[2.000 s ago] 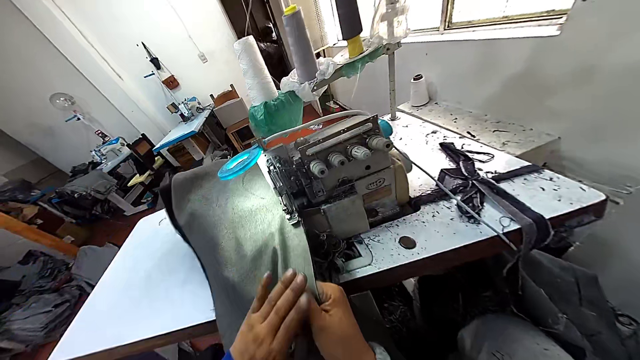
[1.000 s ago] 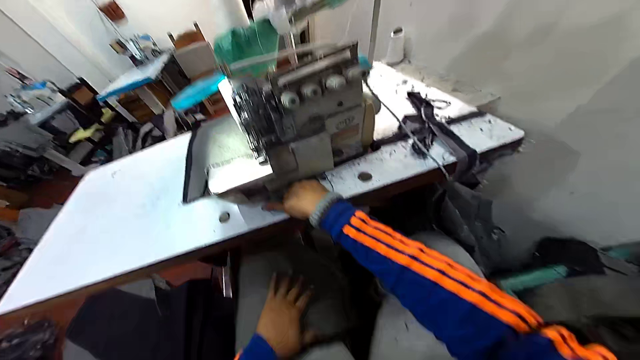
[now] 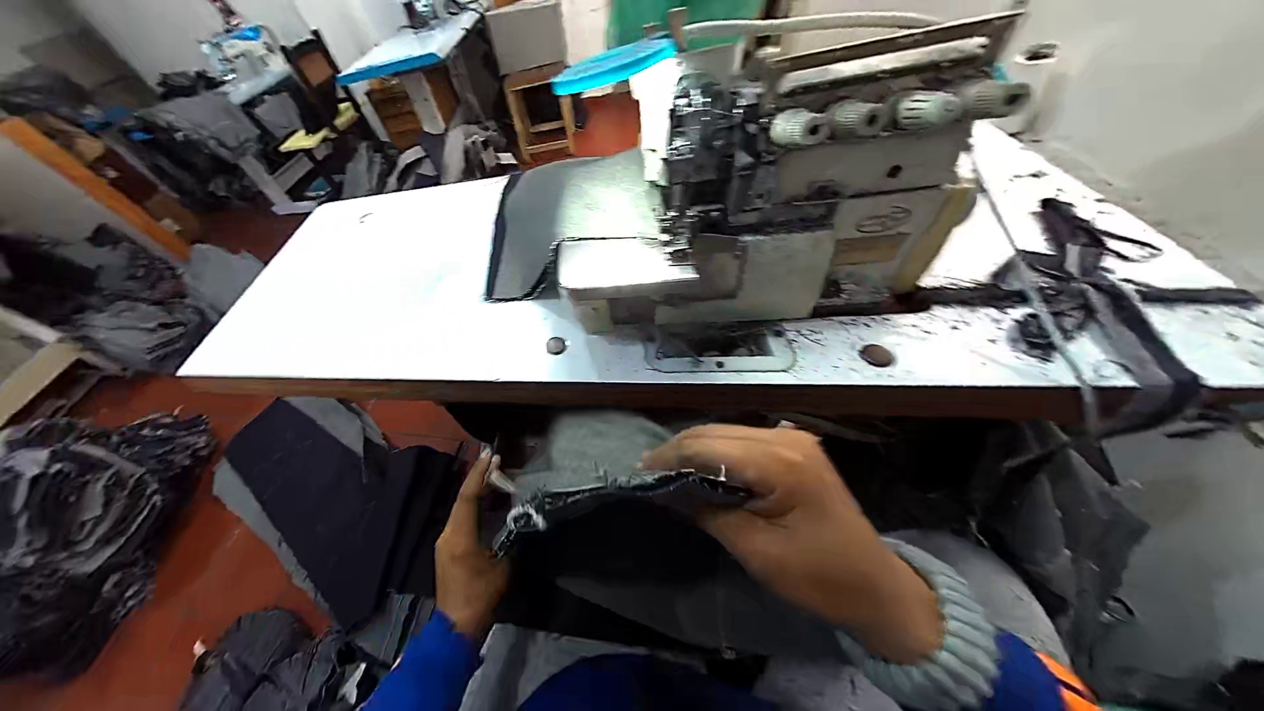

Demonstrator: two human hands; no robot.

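Below the front edge of the table, over my lap, a dark denim-like fabric piece [image 3: 632, 553] with a frayed edge hangs between my hands. My right hand [image 3: 780, 494] pinches its edge between thumb and fingers. At the other end of that edge, my left hand [image 3: 472, 553] is upright against the fabric; its grip is partly hidden. Above them stands an overlock sewing machine [image 3: 820, 197] on the white table. Another grey fabric piece [image 3: 573, 207] with a dark edge lies behind and left of the machine's presser area.
The white table's surface [image 3: 375, 296] spreads left of the machine. Dark scraps and a fabric strip [image 3: 1136, 346] lie at its right end. Piles of cut fabric [image 3: 89, 513] and dark panels [image 3: 316, 494] are on the red floor at left. More machine tables [image 3: 415, 47] stand behind.
My right hand has moved from the table edge beside the machine down to my lap, onto the fabric's edge. My left hand, spread over my lap one second ago, is now at the fabric's other end.
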